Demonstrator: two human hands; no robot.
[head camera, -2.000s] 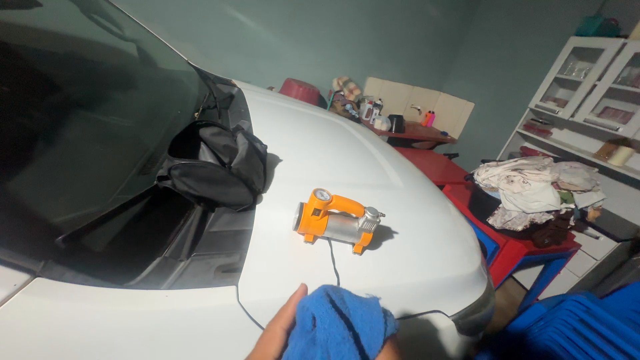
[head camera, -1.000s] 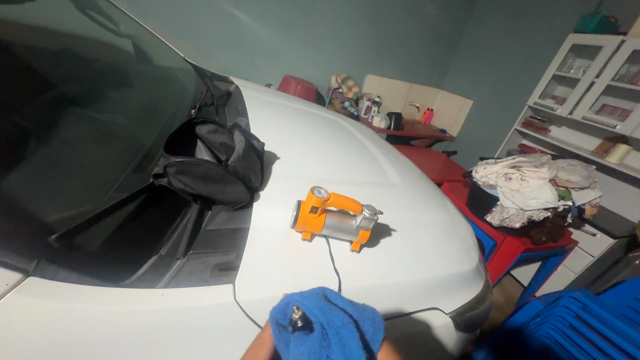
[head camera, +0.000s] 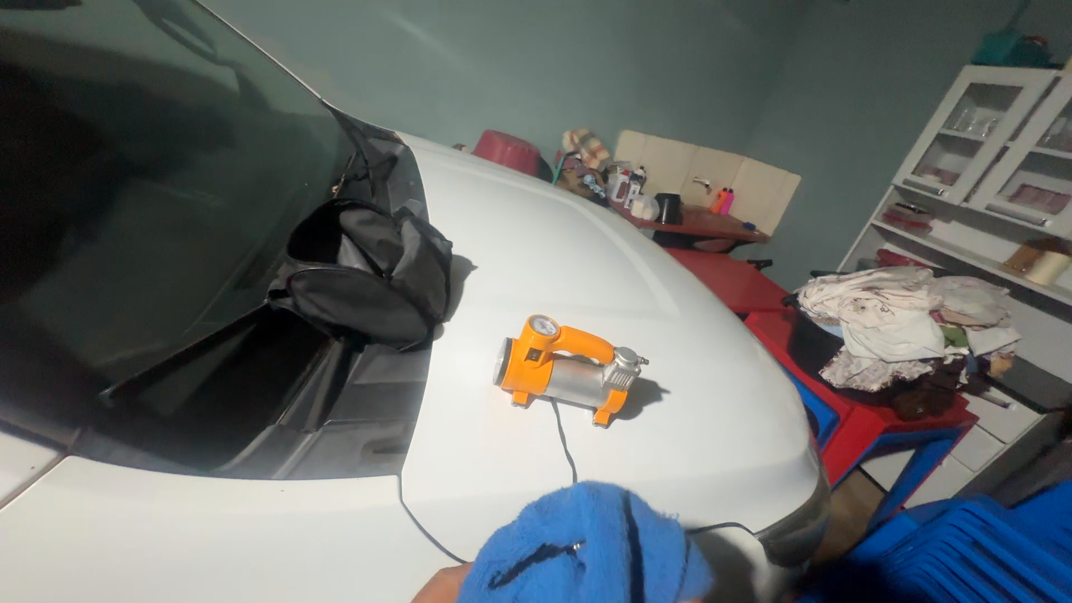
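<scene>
At the bottom edge a blue cloth (head camera: 586, 536) is bunched up, with my left hand (head camera: 441, 584) against its left side, mostly hidden. A small metal tip shows in a fold of the cloth; the rest of that piece is covered. My right hand is hidden behind the cloth or outside the frame. Beyond the cloth an orange and silver portable air compressor (head camera: 574, 368) with a round gauge stands on the white car hood (head camera: 519, 276). Its black cable (head camera: 564, 440) runs down toward the cloth. A black fabric bag (head camera: 368, 276) lies unzipped at the windshield base.
Right of the hood, a red table (head camera: 871, 427) bears a dark tub of piled clothes (head camera: 888, 318). Blue plastic chairs (head camera: 955, 553) are stacked at the lower right. A sink counter (head camera: 712, 224) and a white cabinet (head camera: 963, 142) stand farther back.
The metal fitting that showed on top of the blue cloth one second ago is now mostly covered by it. The compressor and the bag have not moved.
</scene>
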